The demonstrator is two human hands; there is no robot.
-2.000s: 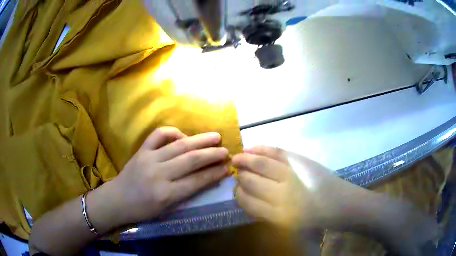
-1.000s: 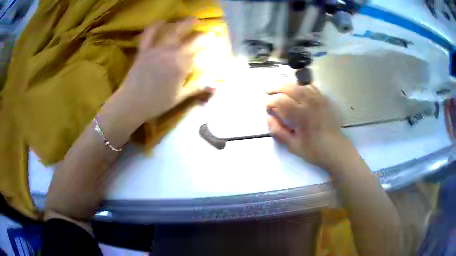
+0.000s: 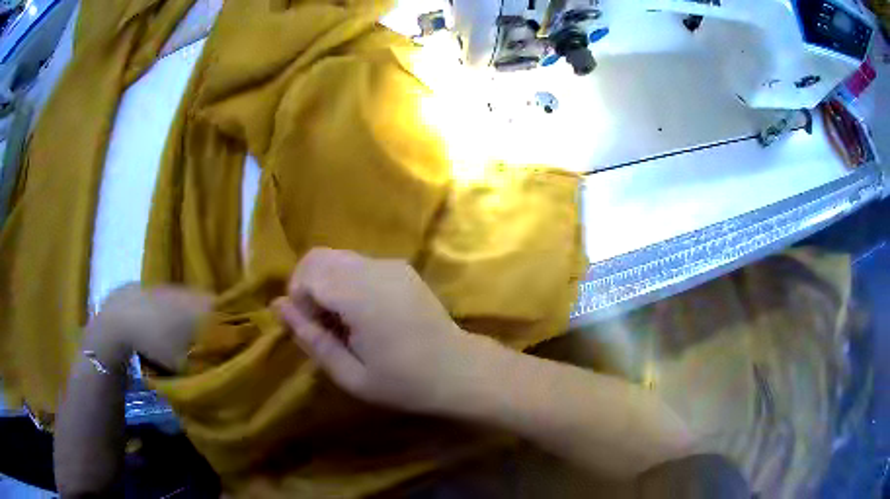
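The mustard-yellow cloth [image 3: 342,166] lies in folds on the table and hangs over its front edge. My right hand [image 3: 376,317] is at the middle, fingers curled, with the thumb and fingertips pinching a fold of the cloth. My left hand [image 3: 161,326] is blurred at the lower left, its fingers on gathered cloth; its fingertips are hidden, so its grip is unclear. The sewing machine [image 3: 517,44] stands at the top, away from both hands. The lamp glare [image 3: 468,117] hides the needle area.
A measuring tape strip [image 3: 722,242] runs along the table's front edge. A metal fitting [image 3: 784,128] sits at the bed's right. More yellowish cloth [image 3: 751,361] lies below the edge at the lower right. A dark control panel [image 3: 837,27] is at the upper right.
The view has shifted. My right hand has moved from the machine bed left onto the cloth. My left hand has moved down and left. The cloth now covers the front of the table and hangs over its edge.
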